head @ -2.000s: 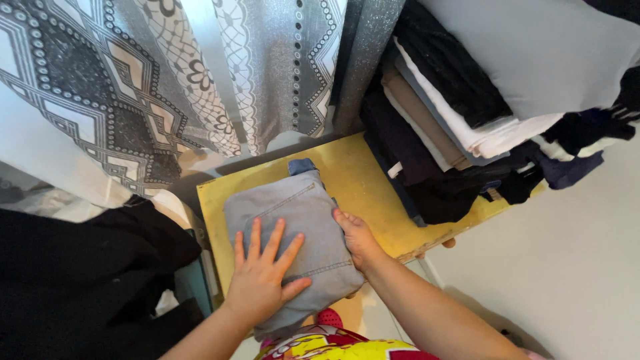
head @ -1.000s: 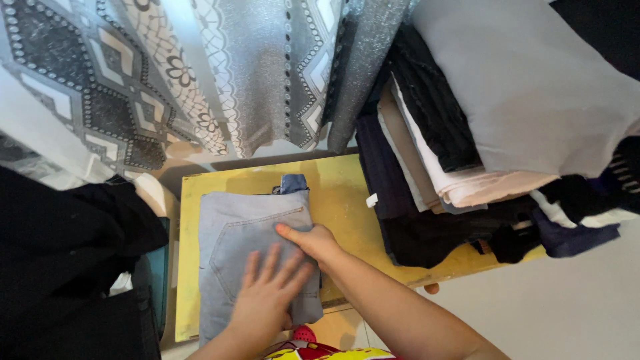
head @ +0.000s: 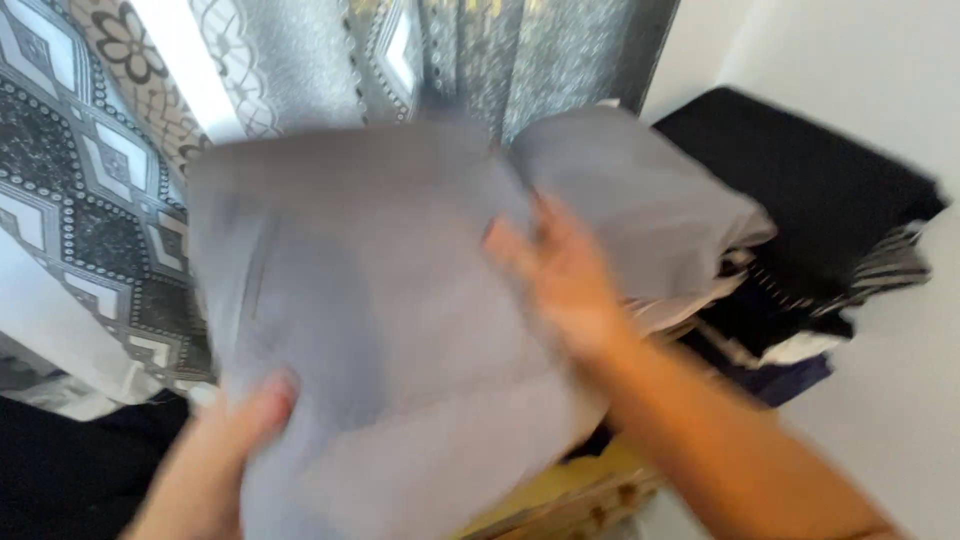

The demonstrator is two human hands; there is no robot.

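Folded light grey-blue jeans fill the middle of the head view, lifted above the yellow board and blurred by motion. My left hand grips their lower left edge, its thumb on top and the fingers hidden beneath. At the upper right edge, my right hand holds them with the thumb on the cloth; its other fingers are partly hidden. Just beyond my right hand lies a folded grey garment on top of a stack of clothes.
Black folded cloth lies on a pile at the right, beside a white wall. Patterned grey curtains hang behind. Dark clothing is at the lower left. The yellow board shows below the jeans.
Both hands have raised the folded jeans from the yellow board, where they lay flat. My left hand, earlier spread on top, now grips their left edge. The view has shifted.
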